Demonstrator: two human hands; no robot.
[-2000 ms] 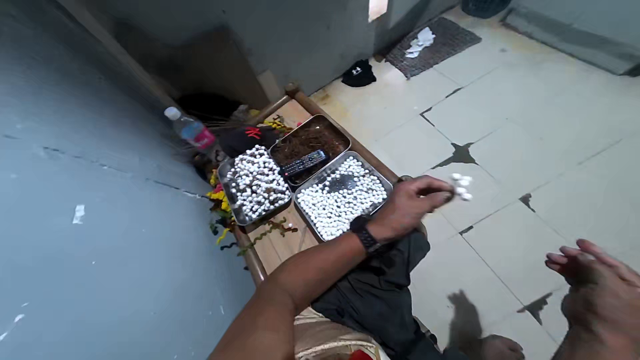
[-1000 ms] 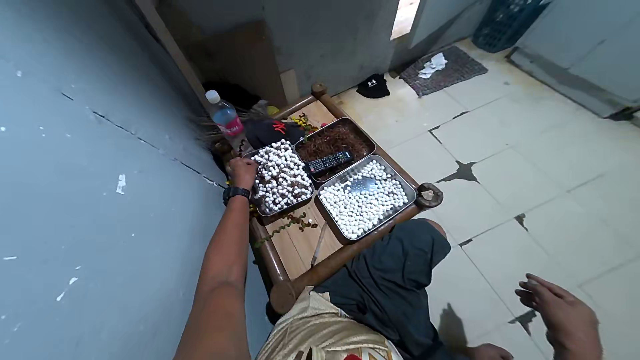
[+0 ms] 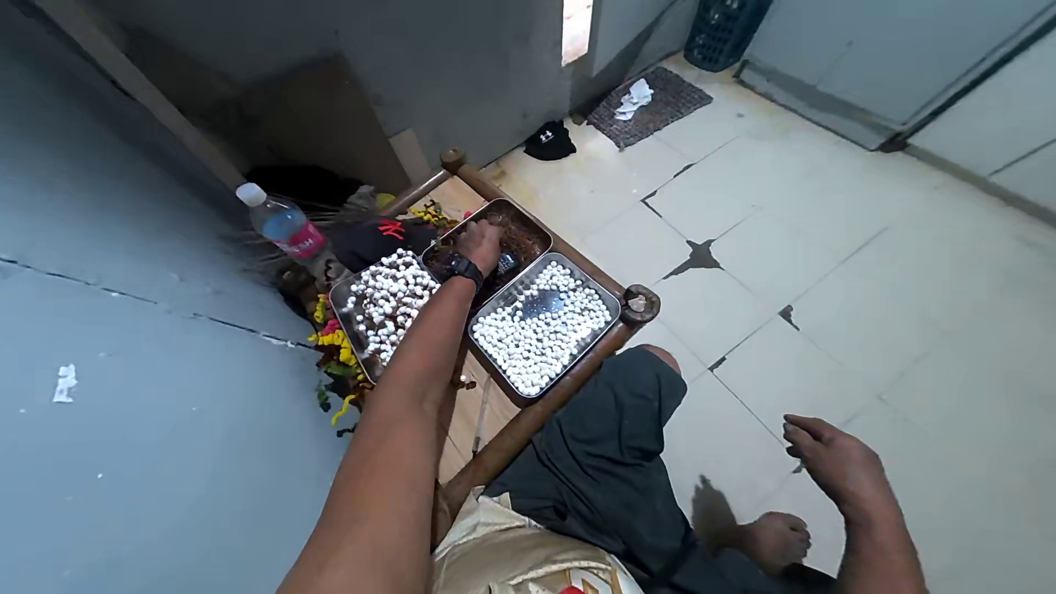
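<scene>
My left hand (image 3: pixel 480 244), with a black watch at the wrist, reaches into a metal tray of thin brown strands (image 3: pixel 521 235), its fingertips down among them; whether they pinch any is hidden. A black remote control (image 3: pixel 506 264) lies partly under that hand. To the right is a metal tray of loose white balls (image 3: pixel 536 338). On the left another tray holds white balls with brown bits among them (image 3: pixel 388 297), partly behind my forearm. My right hand (image 3: pixel 833 454) hangs above the floor at the right, fingers bent; no object shows in it.
A wooden-framed bench (image 3: pixel 528 425) bears the trays. Beside them stand a plastic bottle with a pink label (image 3: pixel 289 231), a dark cloth item (image 3: pixel 371 243) and yellow fuzzy stems (image 3: pixel 334 338). A black cap (image 3: pixel 550 141) and grey mat (image 3: pixel 660 107) lie on the floor; a blue wall is close at left.
My left hand first held several white balls over the floor, then was at the left tray, and is now in the tray of brown strands. The white balls are no longer seen in it.
</scene>
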